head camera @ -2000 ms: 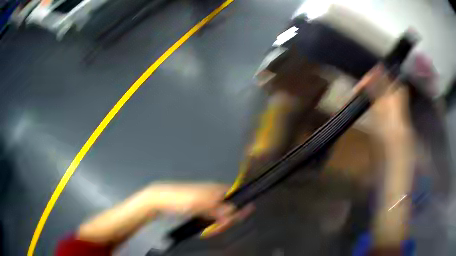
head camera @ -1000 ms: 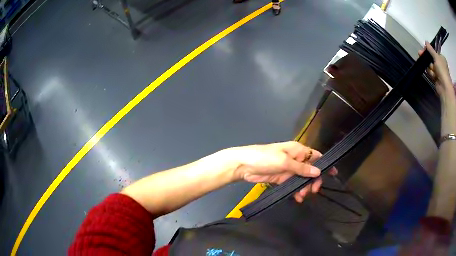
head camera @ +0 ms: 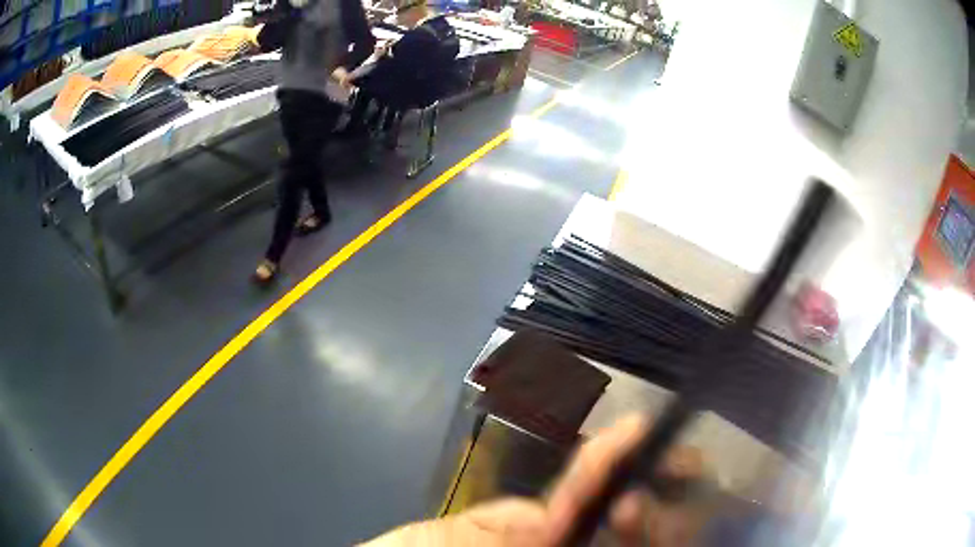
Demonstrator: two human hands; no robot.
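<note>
My left hand (head camera: 583, 497), blurred and cut off by the bottom edge, is closed around a bunch of black rubber strips (head camera: 786, 256). The bunch slants from the hand up to the right and is blurred too. Its lower end is out of the picture. A thick fan of black strips (head camera: 609, 305) lies on the white top behind the held bunch, which crosses in front of it. I cannot make out my right hand.
A dark brown cloth-like piece (head camera: 543, 383) lies at the white top's near corner. A pinkish object (head camera: 816, 310) is beside the white wall. A grey electrical box (head camera: 836, 69) is on it. A person (head camera: 310, 96) walks at left by a long table (head camera: 128, 160); another person (head camera: 417, 59) sits behind.
The view has swung up, bringing the people, long table and wall box into view. My left hand has shifted to the bottom edge, still holding the strips. My right hand no longer shows.
</note>
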